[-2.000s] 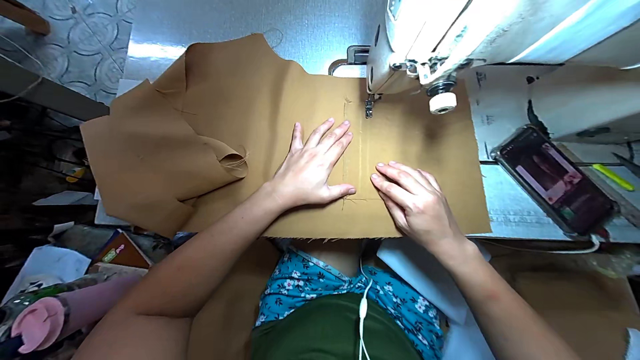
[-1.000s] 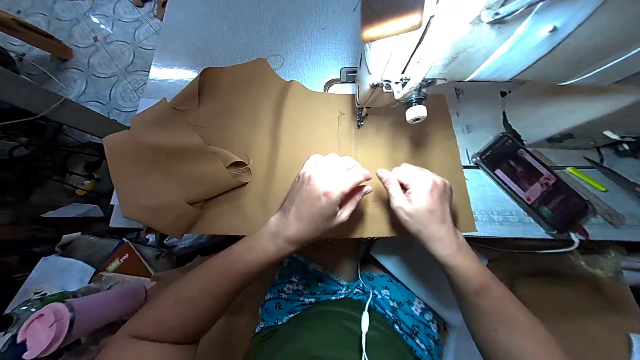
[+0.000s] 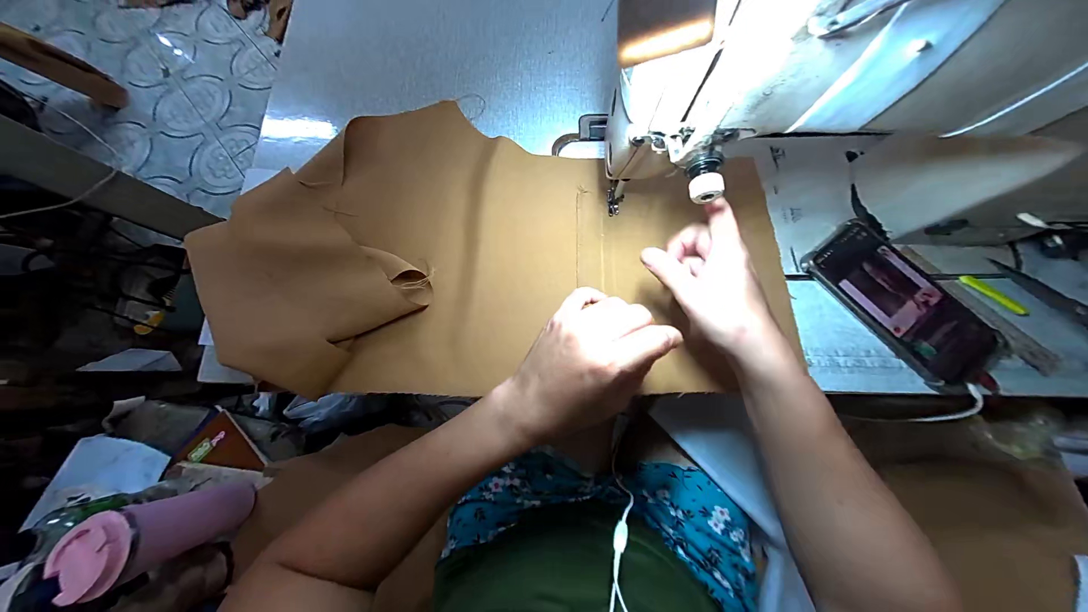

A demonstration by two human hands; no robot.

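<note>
Tan fabric [image 3: 510,255] with stitched lines lies across the table, its left part folded over itself. Above its right half is the head of a sewing machine [image 3: 633,136], whose presser foot [image 3: 613,200] is over the cloth beside a stitched line. My left hand [image 3: 595,348] is at the fabric's near edge, fingers curled; whether it pinches anything is hidden. My right hand [image 3: 710,280] is raised over the fabric's right part, fingers apart, with nothing seen in it. Its index fingertip is just below the machine's white knob [image 3: 706,187].
Right of the fabric lie a phone [image 3: 901,302] with its cable, a yellow-green marker [image 3: 993,295] and dark scissors [image 3: 1041,289]. A pink tumbler [image 3: 161,535] and a brown notebook [image 3: 223,439] are at lower left. White earphone wire hangs over my lap.
My left hand, earlier spread flat on the fabric, has curled and moved to the near edge. My right hand has lifted from the cloth toward the machine's knob.
</note>
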